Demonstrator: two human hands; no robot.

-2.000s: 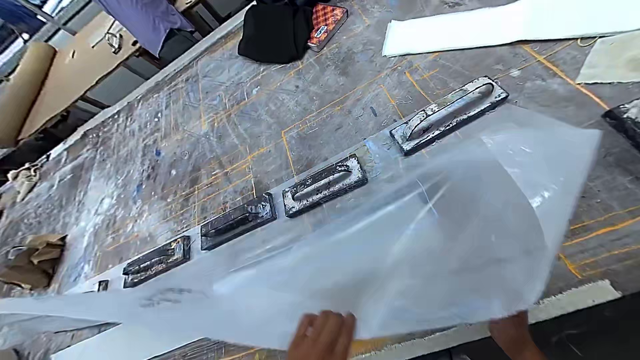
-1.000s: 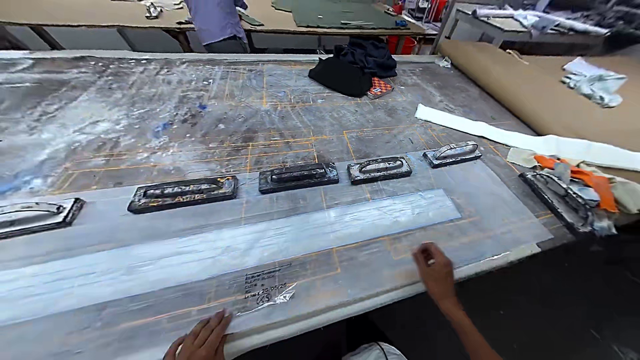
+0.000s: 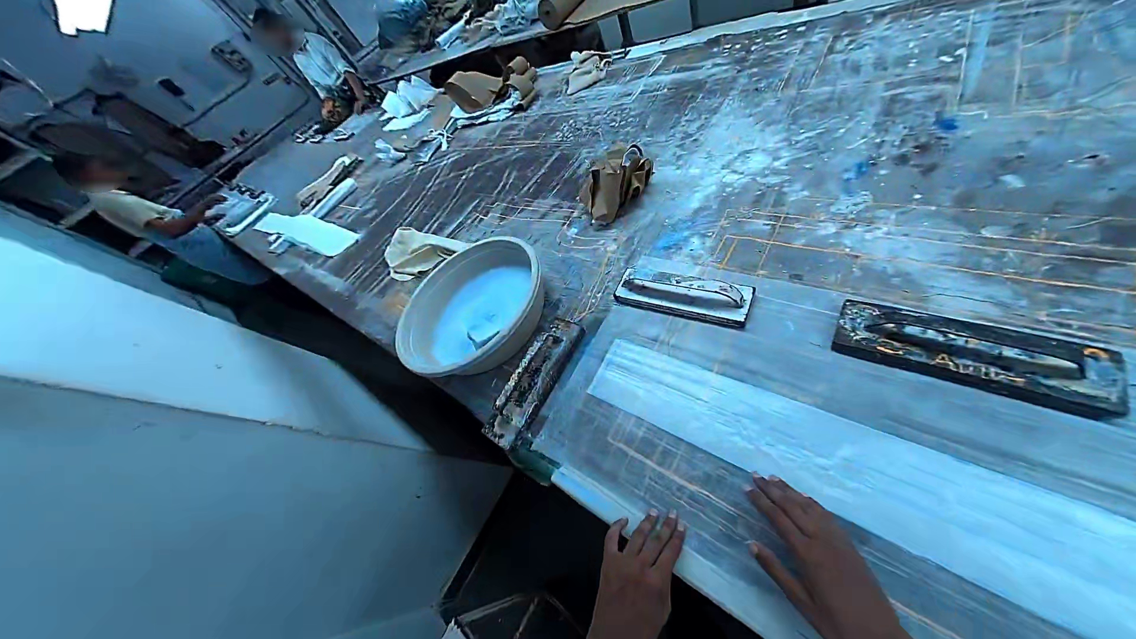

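Note:
My left hand (image 3: 641, 568) rests flat with fingers spread on the clear plastic sheet (image 3: 590, 444) at the table's near edge. To its right, my right hand (image 3: 812, 555) lies on the same sheet, its fingertips by the lower border of a long white strip (image 3: 799, 426). Neither hand holds anything. Beyond the strip, a small metal-handled float (image 3: 685, 297) and a larger dark block with a handle (image 3: 981, 358) sit along the far side of the sheet. Another dark crusted block (image 3: 534, 383) lies at the sheet's left end, beside a bowl of whitish liquid (image 3: 479, 311).
A crumpled brown bundle (image 3: 616, 185) and a cream cloth (image 3: 419, 253) lie on the stained worktable (image 3: 852, 160). Two people, one at the left side (image 3: 160, 213) and one farther back (image 3: 311, 67), are near the table. A white wall (image 3: 222, 497) stands at the left.
The view has swung far left, showing the bowl and the table's left end. The plastic sheet, lifted and rippled two seconds ago, lies flat. My right hand, raised with bunched fingers one second ago, is now spread on it.

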